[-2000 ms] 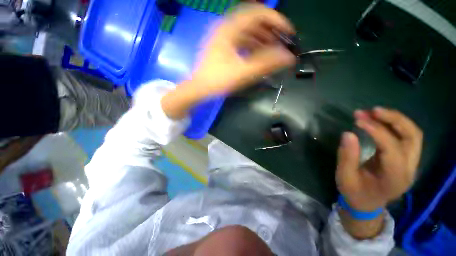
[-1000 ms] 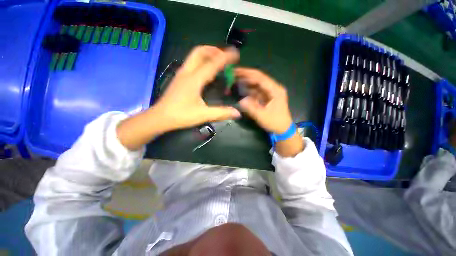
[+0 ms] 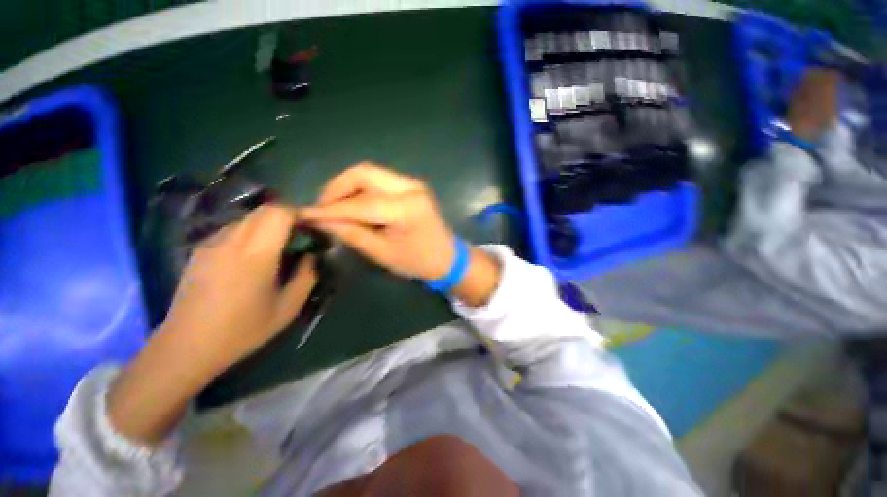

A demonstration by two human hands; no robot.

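Observation:
My left hand (image 3: 233,281) and my right hand (image 3: 389,223) meet over the dark green bench mat (image 3: 408,87). My left hand is curled around a small dark unit (image 3: 300,241), mostly hidden by the fingers, with a hint of green. My right thumb and index finger are pinched together at its upper end, touching the left fingertips. What they pinch is too small and blurred to tell. More dark units with thin pale strips (image 3: 209,199) lie just beyond my left hand. One black unit (image 3: 291,76) lies farther back.
The left blue tray (image 3: 124,223) has green boards at its far part. The right blue tray (image 3: 525,146) holds packed rows of black units with silvery strips. A blue cord (image 3: 498,210) lies beside that tray. Another person's sleeve (image 3: 793,194) and hand are at the far right.
The view has swung right, so the trays appear farther left. My hands, apart around a green and black piece a second ago, now meet at the fingertips.

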